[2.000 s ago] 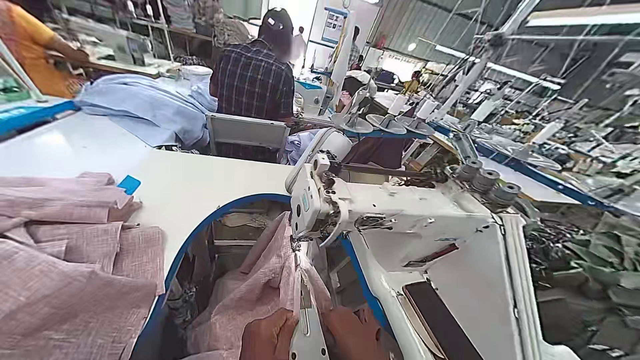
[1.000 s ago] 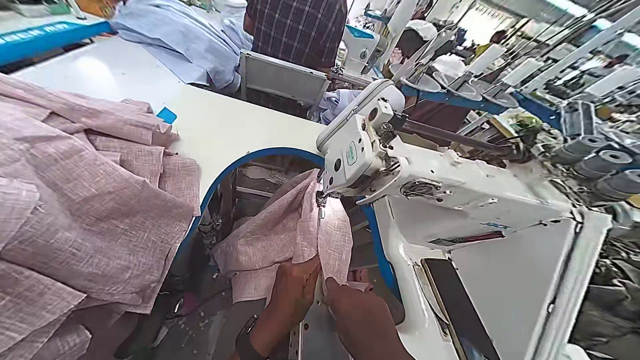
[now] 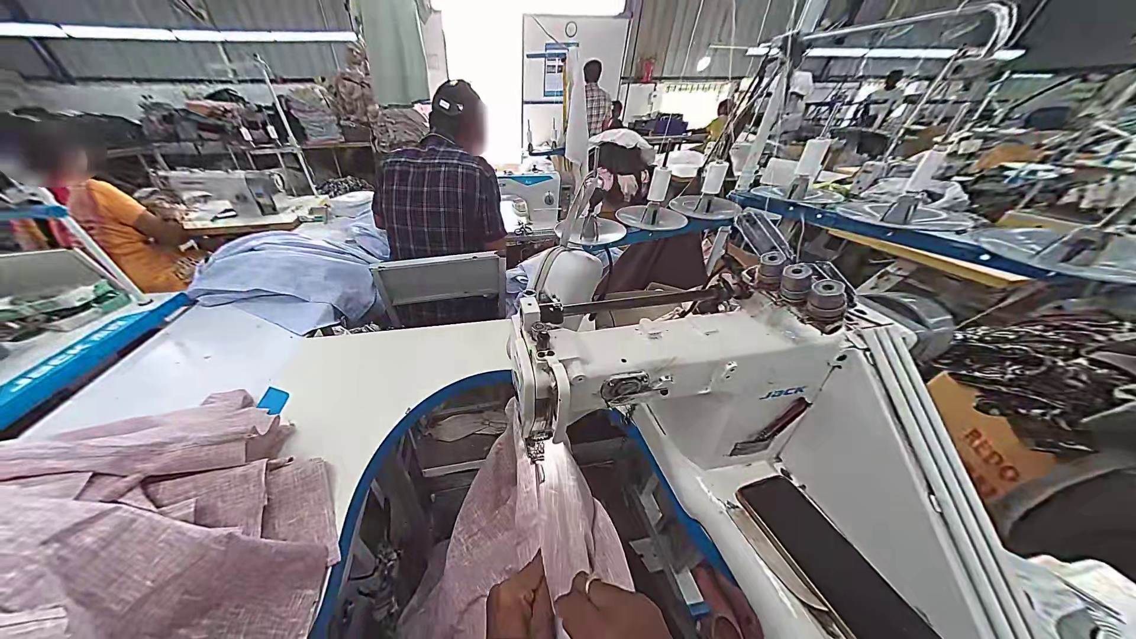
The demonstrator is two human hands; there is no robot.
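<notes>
A pink woven fabric piece point(image 3: 497, 532) runs down from beneath the needle area of a white Jack sewing machine point(image 3: 674, 359), whose lamp lights the cloth. Both hands grip this cloth at the bottom of the view, side by side and close together. My left hand point(image 3: 519, 599) has its fingers closed on the left part of the fabric. My right hand point(image 3: 608, 608), with a ring on one finger, pinches it just to the right. The lower ends of both hands are cut off by the frame.
More pink fabric point(image 3: 177, 550) lies on the white tabletop point(image 3: 382, 364) at left, by a blue-edged cutout. A dark phone-like object point(image 3: 825, 559) rests on the machine base. A person in a checked shirt point(image 3: 439, 195) sits ahead beside light blue cloth point(image 3: 293, 266). Thread cones stand behind the machine.
The view has tilted up and levelled, showing more of the room. Both hands stay on the pink cloth throughout; the fabric under the needle hangs differently from a second ago.
</notes>
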